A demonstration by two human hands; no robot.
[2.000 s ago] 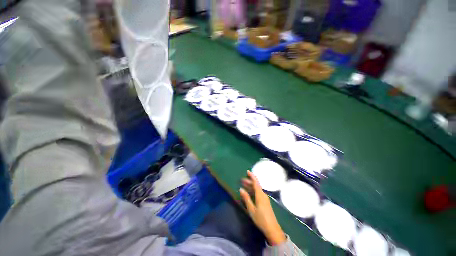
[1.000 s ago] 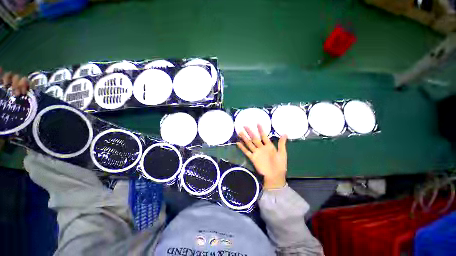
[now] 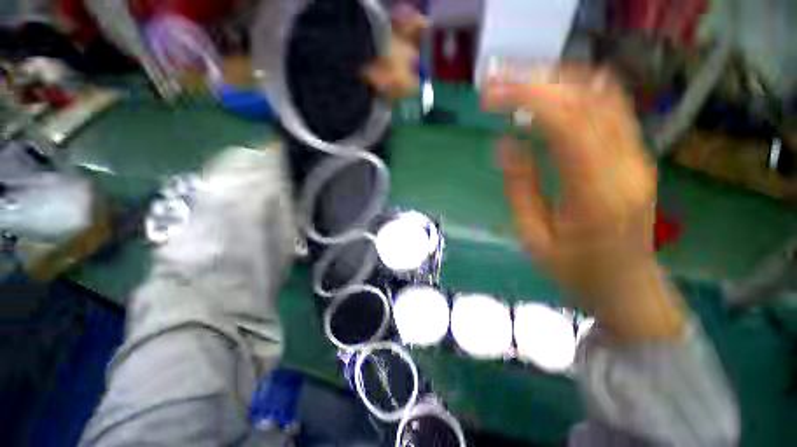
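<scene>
A ring-patterned sheet (image 3: 356, 316), a long dark strip with white ring outlines, hangs nearly upright down the middle of the view. My left hand (image 3: 398, 57) grips its upper right edge; the rest of that hand is hidden behind the strip. My right hand (image 3: 590, 175) is raised over the bench, blurred, its fingers bent and apart from the thumb, with nothing visible in it. A black-and-white adhesive sheet with plain white circles (image 3: 481, 325) lies on the bench, partly behind my right wrist. One white circle of the sheet stack (image 3: 407, 241) shows beside the hanging strip.
The green bench (image 3: 472, 196) runs across the view. A small red thing (image 3: 667, 230) stands right of my right hand. A blue crate (image 3: 276, 400) shows at the lower left. Blurred goods and a white clear bundle (image 3: 44, 205) lie at the left.
My left hand has lifted the ring-patterned sheet from a slanting to a nearly upright position. My right hand has left the white-circle sheet and risen. The head view has tilted up.
</scene>
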